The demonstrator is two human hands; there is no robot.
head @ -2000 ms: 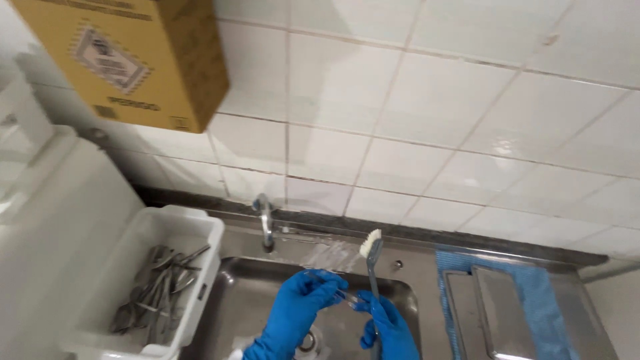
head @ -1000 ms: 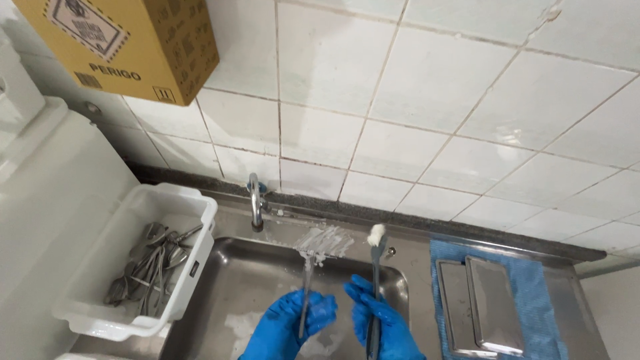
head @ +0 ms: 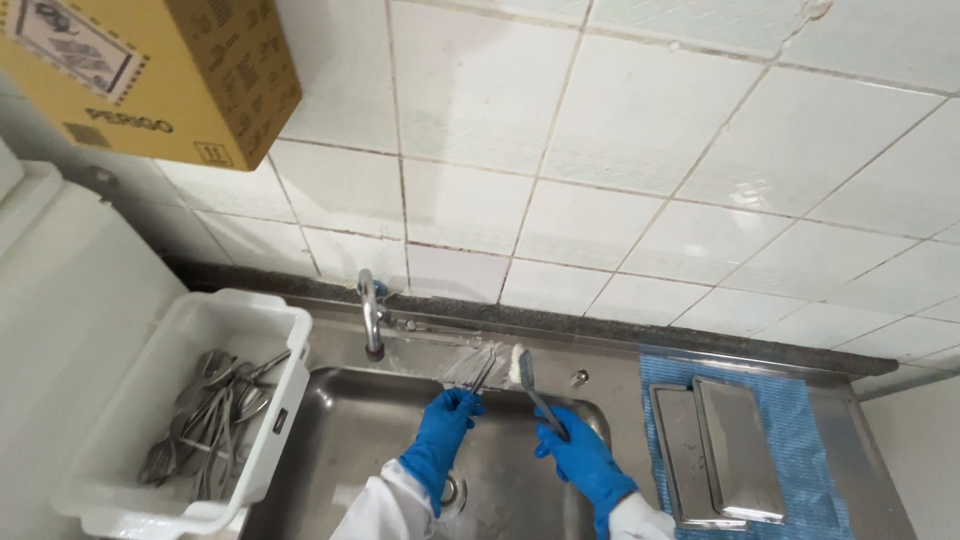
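Observation:
Over the stainless steel sink, my left hand [head: 448, 421] in a blue glove grips slim metal tweezers [head: 486, 370], tips pointing up and away from me. To its right, my gloved right hand [head: 577, 450] is closed around the grey handle of a scrubbing brush [head: 531, 379]. The brush's white bristles are close to the tweezers, with a small gap between them. Whitish foam or wet residue [head: 469, 365] lies on the steel ledge behind both tools.
A white plastic bin [head: 294, 330] of metal instruments [head: 217, 412] stands left of the sink [head: 337, 420]. The faucet [head: 370, 311] rises behind. Two metal trays [head: 739, 450] lie on a blue cloth [head: 814, 450] at right. A yellow cardboard box [head: 157, 82] hangs upper left.
My left hand has turned the slim metal tool so that its two tips show, angled up to the right. The brush head now leans left toward it.

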